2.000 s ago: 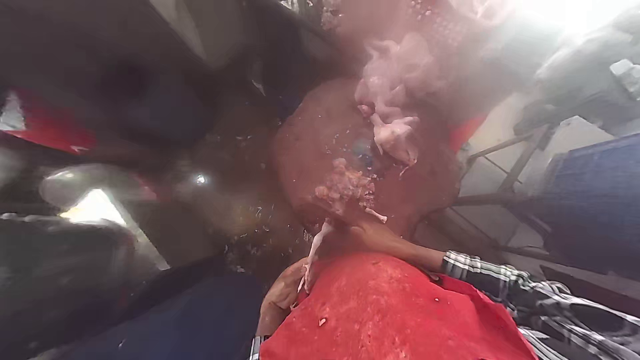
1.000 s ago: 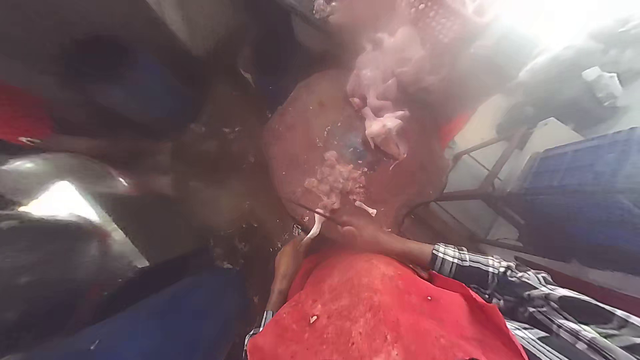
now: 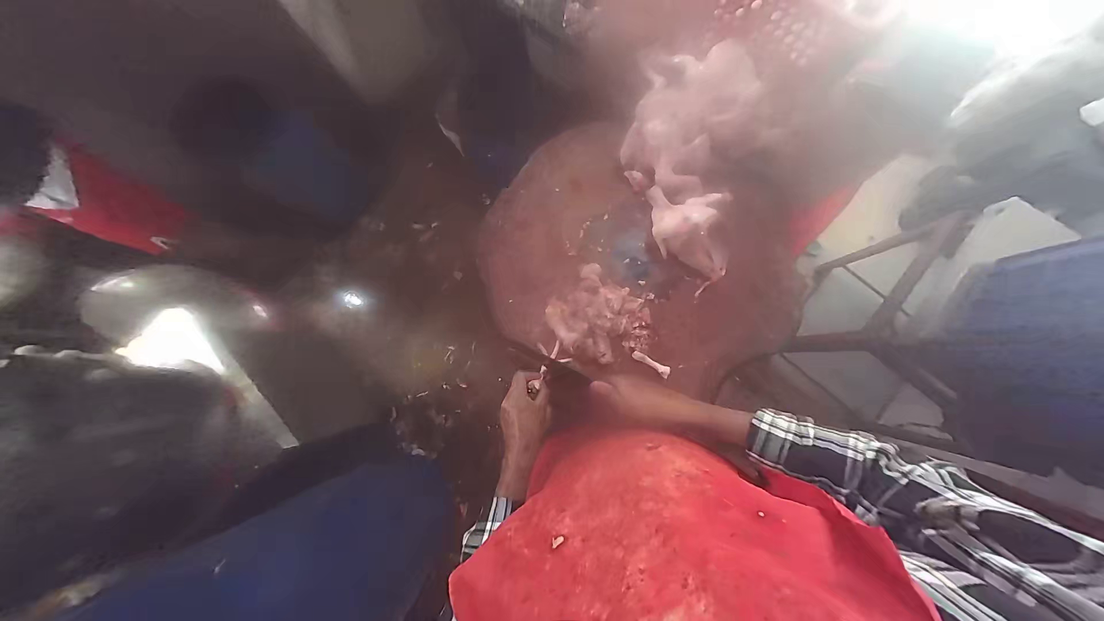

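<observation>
My left hand (image 3: 524, 410) is closed on a small pale piece of poultry, low at the near edge of a round chopping block (image 3: 535, 224). Close on its right, my right hand (image 3: 604, 397) is shut on a dark knife (image 3: 552, 364), whose blade points left across the piece. Just beyond the hands lies a heap of cut chicken pieces (image 3: 599, 315), with a pale bone end (image 3: 651, 364) at its right side. Farther back on the block, whole plucked chickens (image 3: 690, 129) are piled, one (image 3: 688, 226) nearest me. Haze blurs fine detail.
A red apron (image 3: 673, 526) covers my front. To the right stand a metal frame (image 3: 888, 319) and a blue crate (image 3: 1026, 345). A blue container (image 3: 345, 535) is at the lower left, with a shiny rounded metal thing (image 3: 172, 297) above it. Scraps litter the wet floor (image 3: 431, 345).
The long pale piece that hung from my left hand two seconds ago no longer shows hanging there; a small piece is at my fingers. The pile of chickens has stayed in place.
</observation>
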